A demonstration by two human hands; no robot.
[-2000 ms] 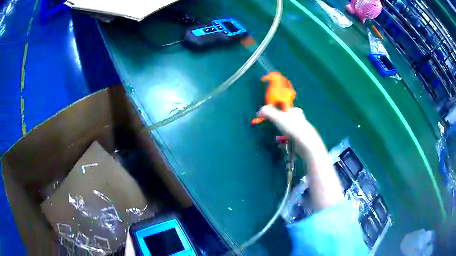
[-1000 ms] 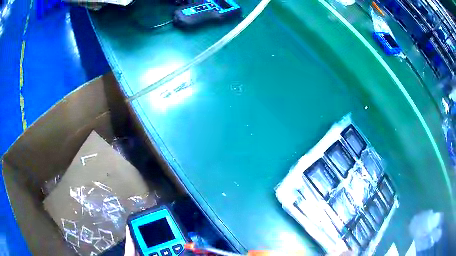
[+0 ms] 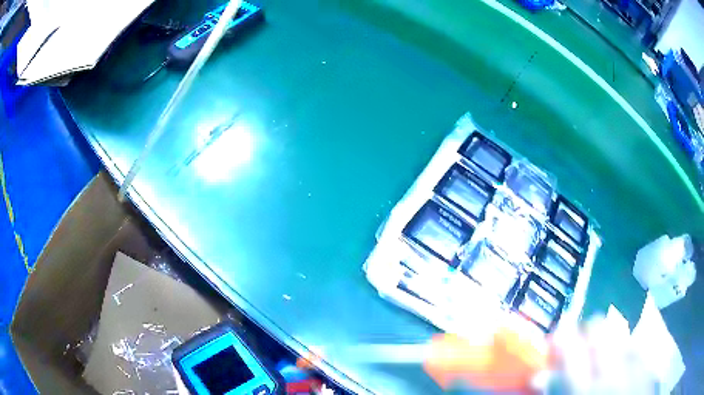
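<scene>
A blue and black battery tester with a dark screen is upright at the bottom edge, left of centre. My left hand holds it; only a sliver of it shows at the tester's left side, the rest is cut off. My right hand is strongly blurred at the bottom right and is closed on the orange air blow gun. The gun's nozzle points left towards the tester. A lens sheet with rows of black-bordered screen lenses lies on the green bench just above the gun.
Another tester lies at the upper left, crossed by a pale air hose. Cardboard sheets are at the top left. An open carton with film scraps sits below the bench edge. A white bottle stands at the right.
The view has swung right, so the lens sheet and bench things appear further left. The blow gun, earlier over the mid bench, then cut off at the bottom edge, now shows with my blurred right hand.
</scene>
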